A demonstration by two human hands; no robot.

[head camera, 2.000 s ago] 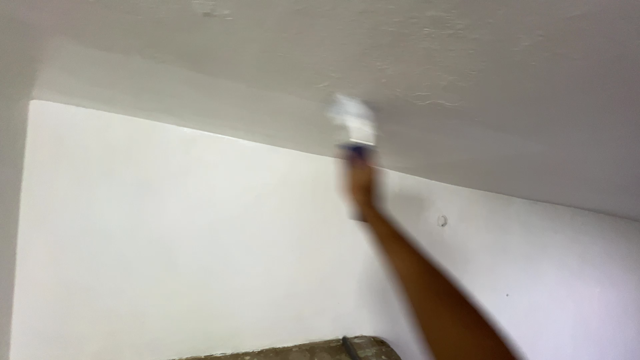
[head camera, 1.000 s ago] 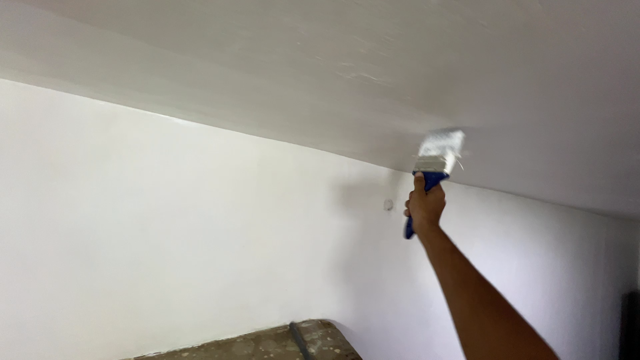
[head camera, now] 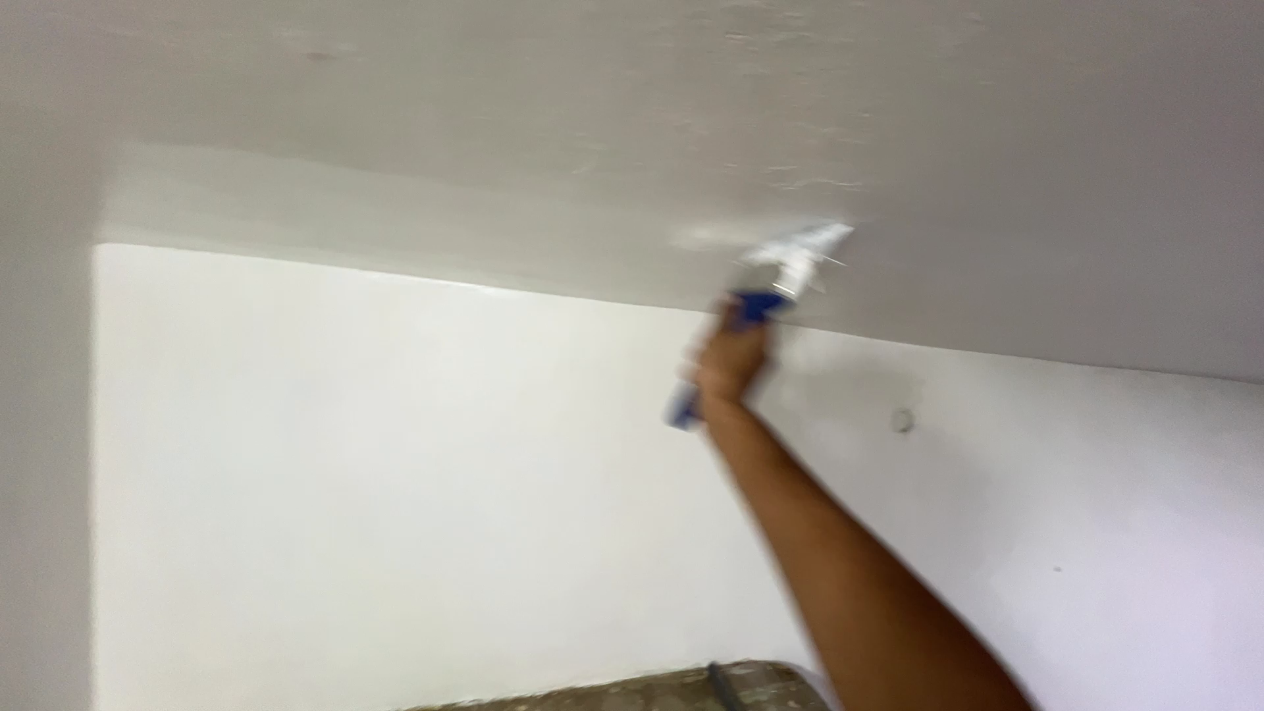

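My right hand (head camera: 733, 355), blurred by motion, is closed around the blue handle of a paintbrush (head camera: 798, 255) and is raised at the end of an outstretched arm. White coats the wide bristles, which lie against or very close to the grey-looking ceiling (head camera: 474, 128), just above its edge with the white wall (head camera: 395, 444). Faint ridges and rough marks show on the ceiling above the brush. My left hand is out of view.
A small round fitting or plugged hole (head camera: 902, 421) sits on the wall right of my hand. Low down, a brown, stained surface (head camera: 632, 693) has a dark bar or strap (head camera: 724, 687) across it. A greyish wall or column (head camera: 44, 444) stands at the far left.
The view has swung left since one second ago. The brush, upright and tilted slightly right then, now leans further right, still in my right hand.
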